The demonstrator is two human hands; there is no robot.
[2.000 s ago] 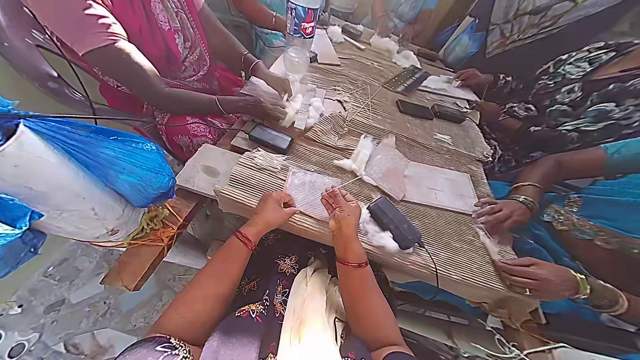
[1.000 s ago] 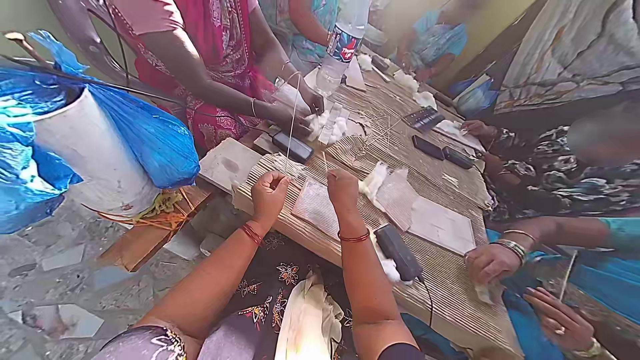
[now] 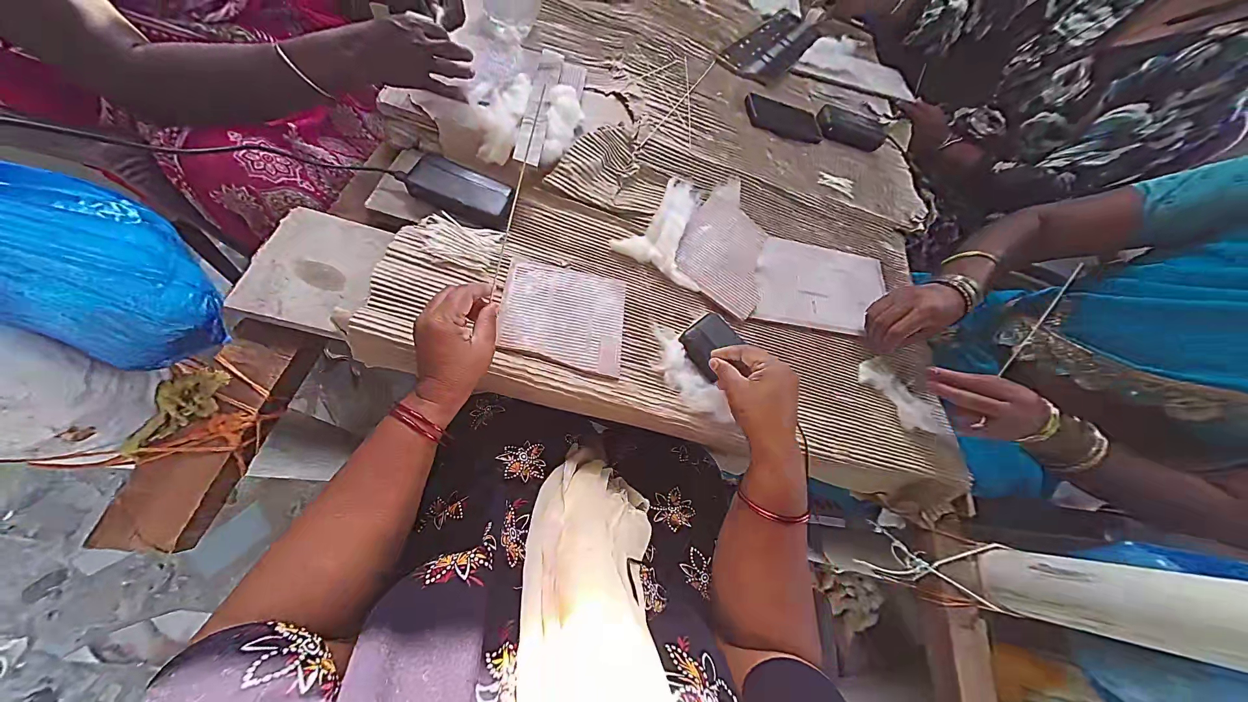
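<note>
My left hand pinches a thin stick that stands up from the fingertips, left of a ribbed pale square board. At the right, my right hand has thumb and forefinger together over a tuft of white cotton and the near end of a black box-shaped device with a cord; whether the fingers hold a bit of cotton cannot be told. A bundle of thin pale sticks lies beyond my left hand. More cotton rests against a second ribbed sheet.
Corrugated cardboard covers the table. Across it lie a flat pale board, a black adapter and dark phone-like devices. Co-workers' hands work at the left and right edges. A blue plastic bag bulges beside a stone slab.
My hands were close together over the ribbed board; now they are apart, the right one moved right to the cotton and black device. The view has shifted.
</note>
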